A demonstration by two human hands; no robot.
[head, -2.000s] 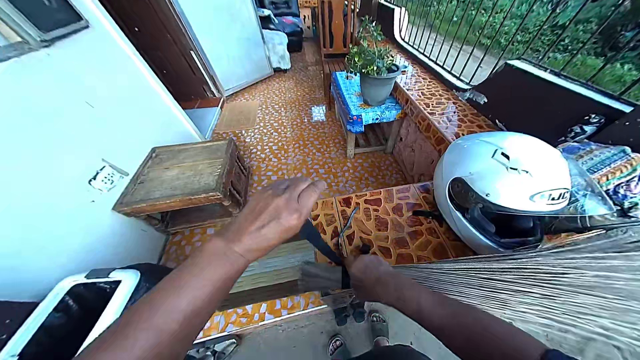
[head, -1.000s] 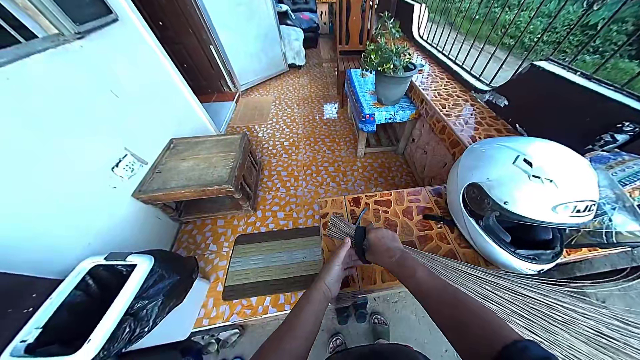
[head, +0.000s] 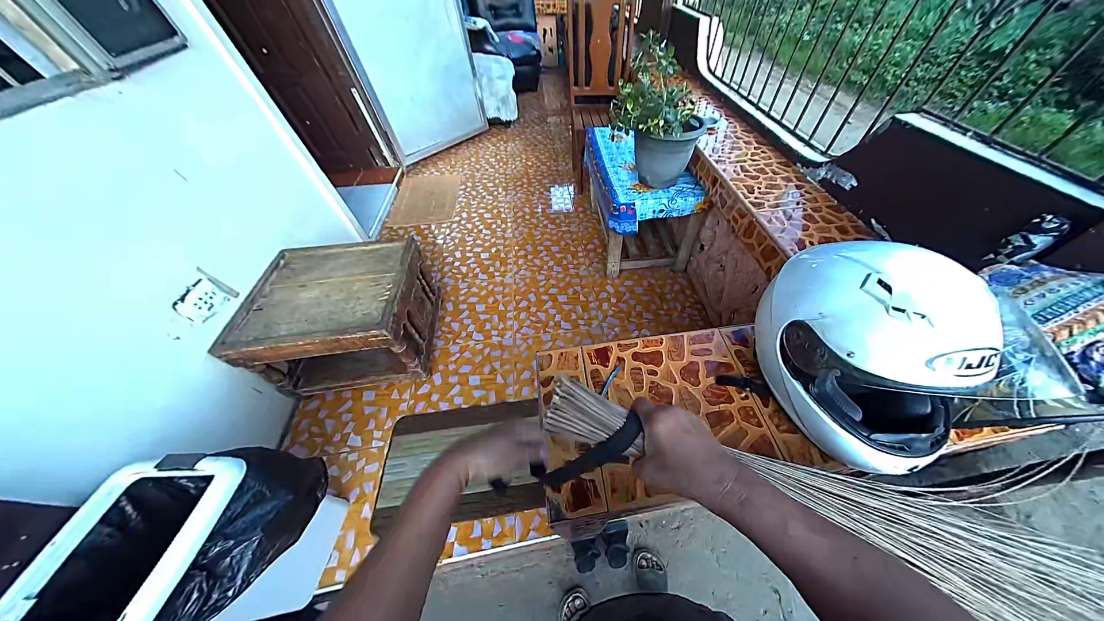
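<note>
A broom of thin stiff ribs point(head: 862, 509) lies across the tiled ledge point(head: 664, 371), its cut butt end to the left and its loose tips fanning to the lower right. My right hand point(head: 686, 448) is closed around the bundle near the butt. A black strap point(head: 595, 457) wraps the bundle just left of that hand, and its free part runs down to the left. My left hand point(head: 504, 453) is motion-blurred beside the strap's free end; whether its fingers grip the strap cannot be told.
A white motorcycle helmet point(head: 888, 345) sits on the ledge at right. Beyond are a potted plant point(head: 664, 151) on a cloth-covered table point(head: 617, 190) and a wooden side table point(head: 328, 302). A lined bin point(head: 207, 517) stands lower left; a doormat point(head: 414, 474) lies below the ledge.
My left hand, close to the right hand on the bundle one second ago, has moved away to the left. The strap's free part now stretches out from the bundle. The right hand still grips the ribs.
</note>
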